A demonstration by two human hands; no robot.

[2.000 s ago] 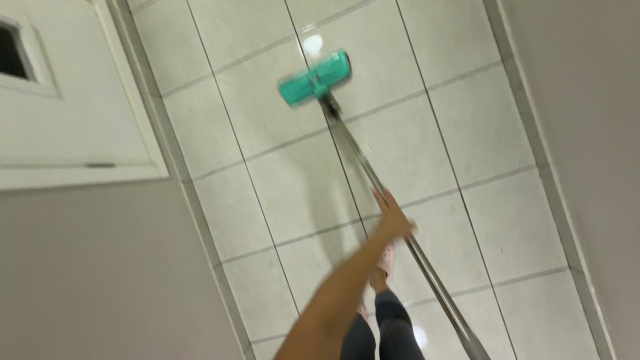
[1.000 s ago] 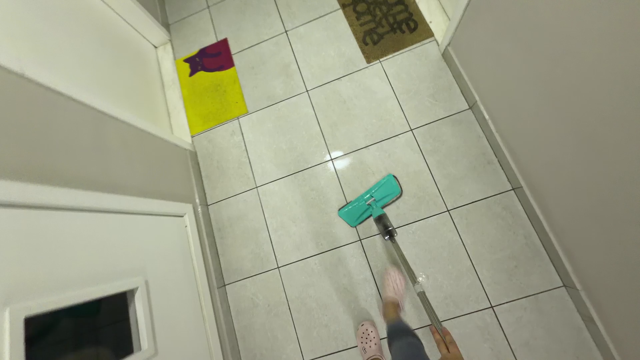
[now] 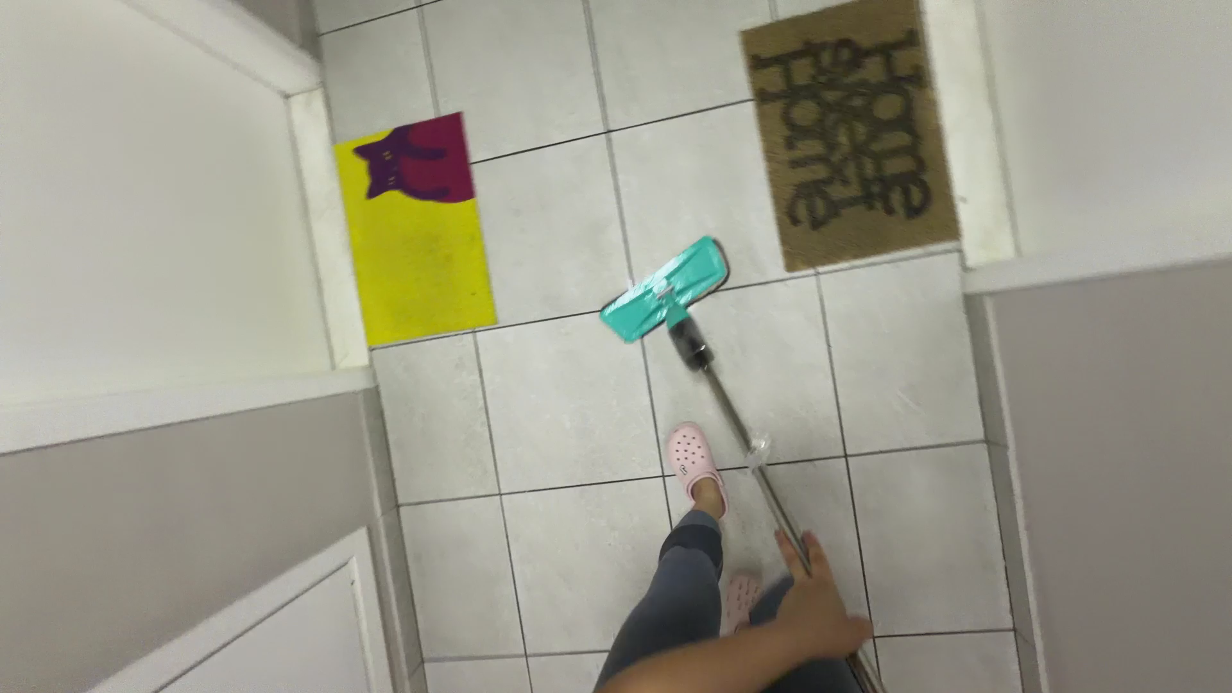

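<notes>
A flat mop with a turquoise head (image 3: 666, 291) lies flat on the pale floor tiles, tilted across the middle of the view. Its metal pole (image 3: 729, 412) runs down to the lower right, with a clear plastic piece (image 3: 759, 450) around it. My left hand (image 3: 816, 602) is wrapped around the lower visible stretch of the pole, its forearm reaching in from the bottom edge. The pole passes under this hand and leaves the frame at the bottom. My right hand is out of view.
A yellow and purple cat mat (image 3: 419, 260) lies by the left doorway, and a brown lettered doormat (image 3: 857, 144) by the right one. Grey walls (image 3: 1126, 462) flank the corridor. My feet wear pink clogs (image 3: 690, 452), just below the mop head.
The view has moved forward along the corridor, and both mats, absent from the oldest frame, now show in full or nearly so. My left hand and forearm show more than one second ago.
</notes>
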